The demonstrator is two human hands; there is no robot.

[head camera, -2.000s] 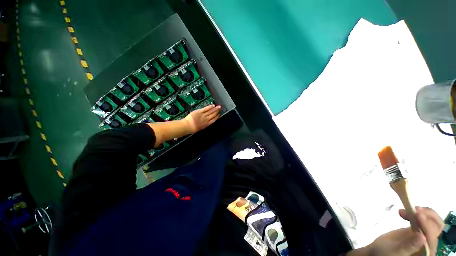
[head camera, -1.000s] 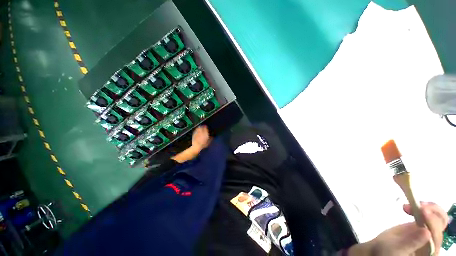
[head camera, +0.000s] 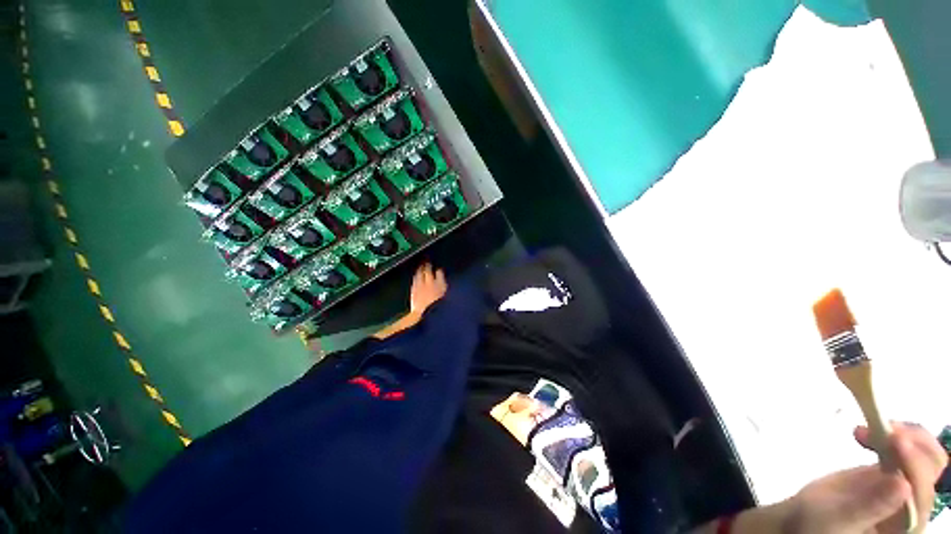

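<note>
Green circuit boards (head camera: pixel 360 198) with round black parts facing up lie in rows on a dark sheet (head camera: pixel 381 23) at the left. My left hand (head camera: pixel 425 291) is at the near edge of the rows, partly hidden by my dark blue clothing; whether it holds anything cannot be seen. My right hand (head camera: pixel 876 475) at the lower right grips the pale wooden handle of a flat brush (head camera: pixel 850 360). The brush's orange bristles point up and away, over the white sheet (head camera: pixel 730 302).
A silver metal cup (head camera: pixel 927 203) is cut off by the right edge. Parts of green boards show behind my right hand. The green bench top (head camera: pixel 647 83) lies beyond the white sheet. Green floor with yellow-black tape (head camera: pixel 154 78) is at the left.
My left hand has come off the near rows of boards, back toward my body. The nearest boards are now uncovered. My right hand still holds the brush, with little movement.
</note>
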